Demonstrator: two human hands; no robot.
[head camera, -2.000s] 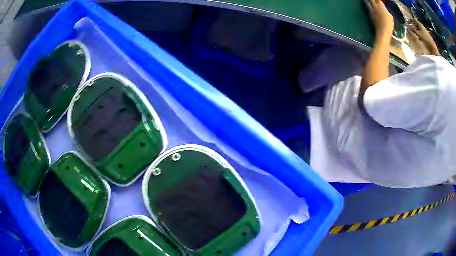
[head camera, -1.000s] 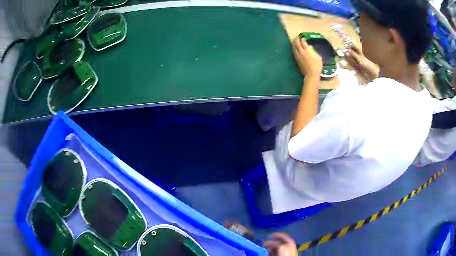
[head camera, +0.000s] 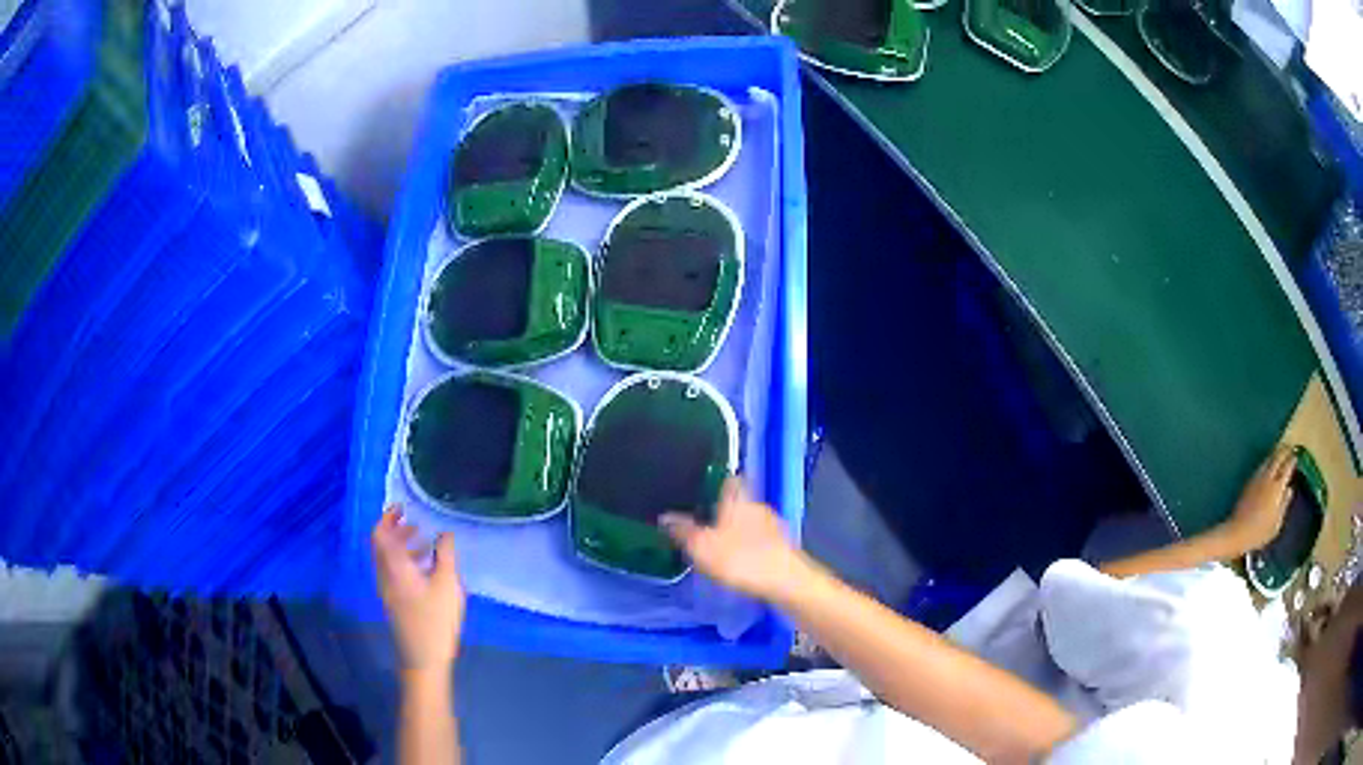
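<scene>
Six glossy green housings with pale rims and dark panels lie on a white liner (head camera: 523, 568) in a blue crate (head camera: 797, 299), in two columns. My left hand (head camera: 422, 590) is at the crate's lower left corner, fingers apart, with no housing in it. My right hand (head camera: 730, 546) is over the lower right edge of the lower right housing (head camera: 643, 463). Its fingers overlap that housing, which still lies in the crate; I cannot tell if they grip it.
A tall blue crate stack (head camera: 195, 329) stands left. A curved green bench (head camera: 1106, 224) runs along the right with more housings (head camera: 860, 33) at its top. A seated person (head camera: 1166, 643) at lower right has a hand by a housing (head camera: 1289, 523). A dark lattice (head camera: 209, 673) is lower left.
The view has swung left and down, so the crate is now central and the bench has moved right. Both my hands have come into clear view over the crate's lower end.
</scene>
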